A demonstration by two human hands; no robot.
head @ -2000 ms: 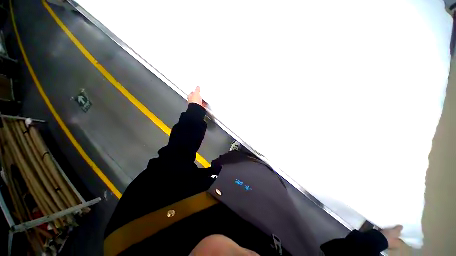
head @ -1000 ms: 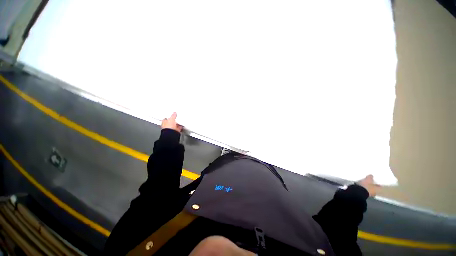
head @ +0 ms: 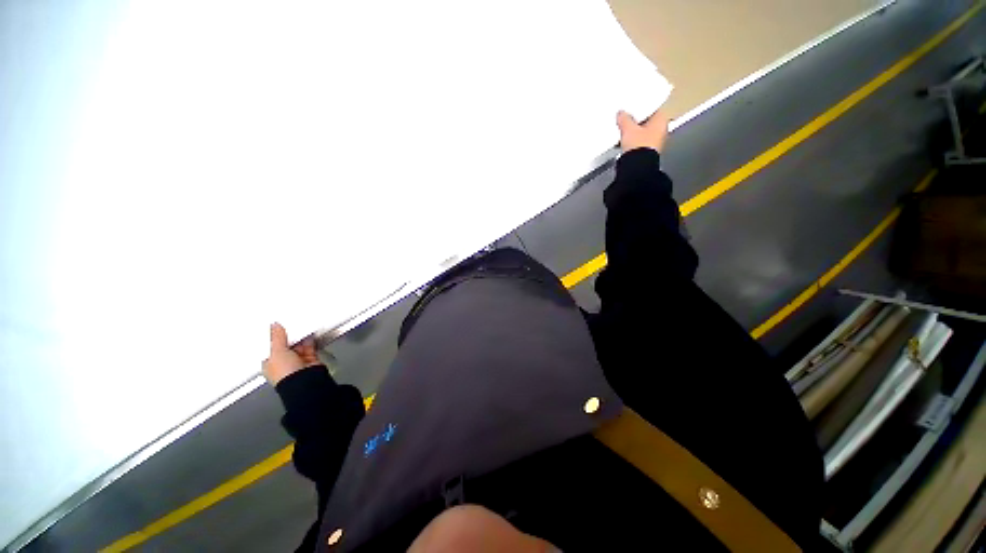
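Observation:
A large bright white fabric lies over the table and fills the upper left and middle of the view. My left hand is at its near edge, with the thumb on top and the other fingers at the table edge. My right hand pinches the near edge close to the fabric's right corner, with the thumb on top. The fingers under the fabric are hidden. The fabric's surface is overexposed, so its layers cannot be told apart.
Tan underlay paper shows beyond the fabric's right side. The silver table edge runs diagonally. The grey floor has yellow lines. A rack with long rolls stands at the lower right.
The view has swung, so the table edge now slopes up to the right and the rack shows at the right. Both hands remain at the fabric's near edge.

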